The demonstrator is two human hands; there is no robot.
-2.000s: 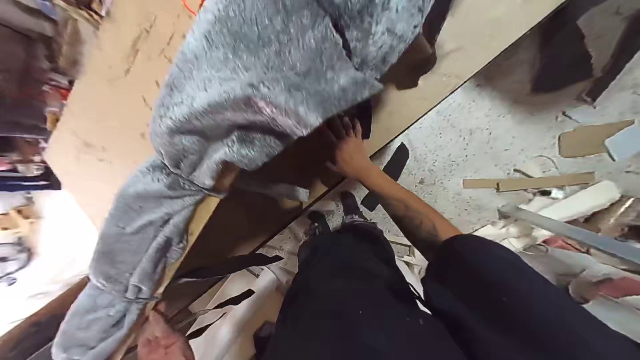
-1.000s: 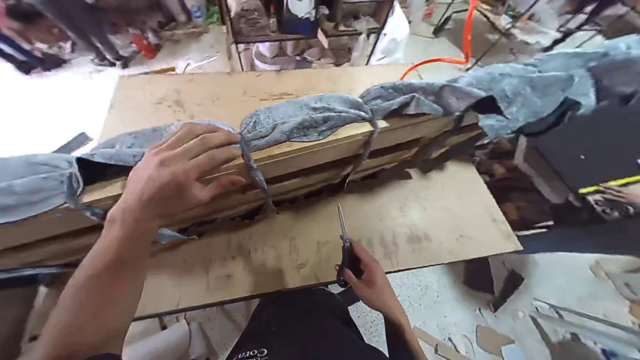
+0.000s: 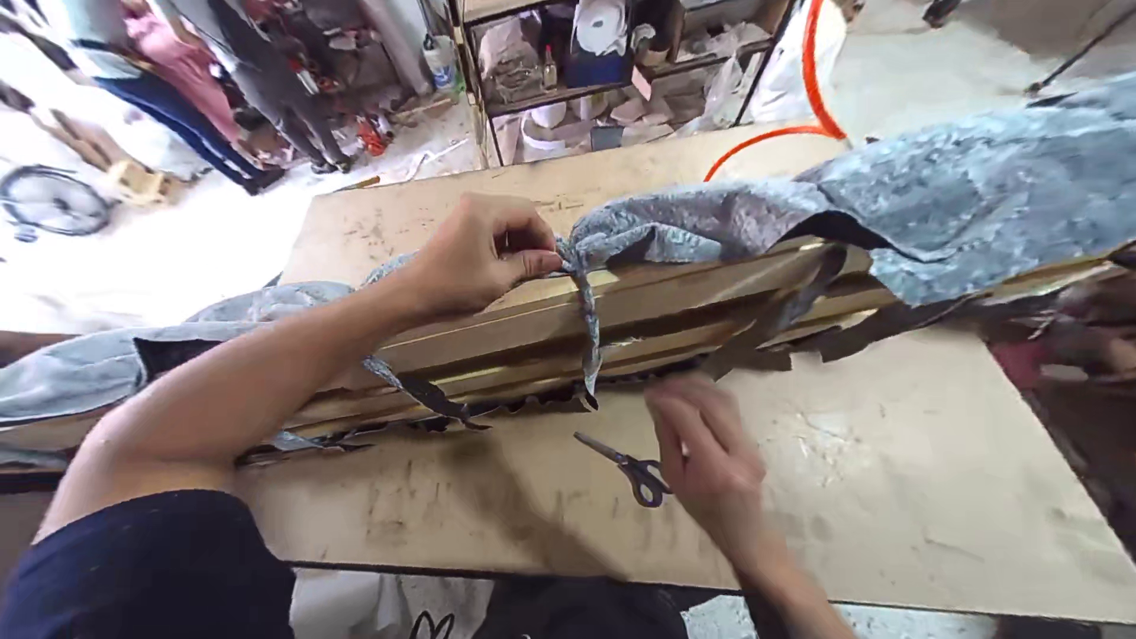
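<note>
My left hand (image 3: 497, 257) pinches the grey-blue plush fabric (image 3: 710, 217) at a gathered spot on the upper edge of a wooden frame (image 3: 532, 324). From that spot a narrow fabric strip (image 3: 589, 333) hangs down over the frame's side. My right hand (image 3: 710, 444), blurred, is below and to the right with its fingers curled; whether it holds anything cannot be seen. Just left of it, scissors (image 3: 635, 470) with dark handles lie on the board tabletop (image 3: 843, 497). Another strip (image 3: 417, 395) dangles farther left.
An orange hose (image 3: 812, 80) curves down to the table's far side. Behind stands a metal shelf (image 3: 550, 98) with mixed items. Several people (image 3: 266, 80) stand at the upper left, near a spoked wheel (image 3: 55, 200). The tabletop's near edge (image 3: 497, 577) runs close to my body.
The scissors, in my right hand one second ago, now lie on the tabletop. My left hand has gone from resting over the fabric to pinching it. The view has shifted greatly since two seconds ago.
</note>
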